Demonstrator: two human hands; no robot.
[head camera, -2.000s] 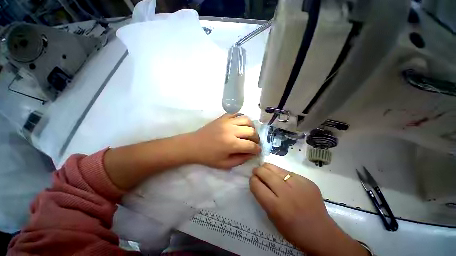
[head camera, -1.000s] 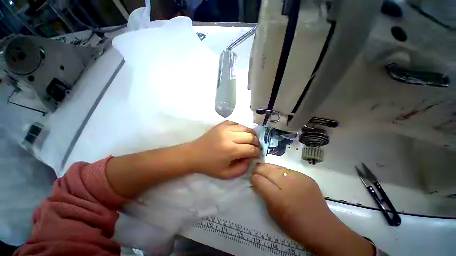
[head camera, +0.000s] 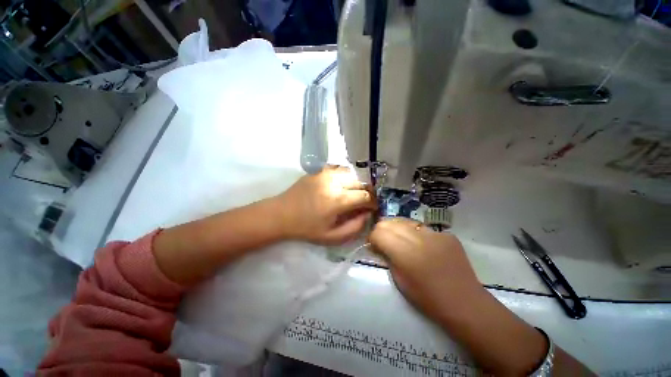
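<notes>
Sheer white fabric (head camera: 250, 294) lies over the machine table and hangs over its front edge at the left. A denser white strip, like a seam, runs from it up to my fingertips. My left hand (head camera: 331, 206) is closed on the fabric just left of the presser foot area (head camera: 397, 202). My right hand (head camera: 412, 250) pinches the fabric edge just in front of the foot, its fingertips nearly touching the left ones. The fingertips are slightly blurred, and the needle point is hidden.
The off-white machine head (head camera: 485, 140) fills the right. The tension assembly (head camera: 439, 202) sits beside my right hand. Black thread snips (head camera: 550, 274) lie at the right. A lamp (head camera: 314, 129) stands left of the needle. A printed ruler (head camera: 368, 344) runs along the front. Another machine (head camera: 70, 121) is at the left.
The view has turned, so the machine head sits further left. My right hand has moved up closer to the foot, and the denser strip now shows below the fingertips.
</notes>
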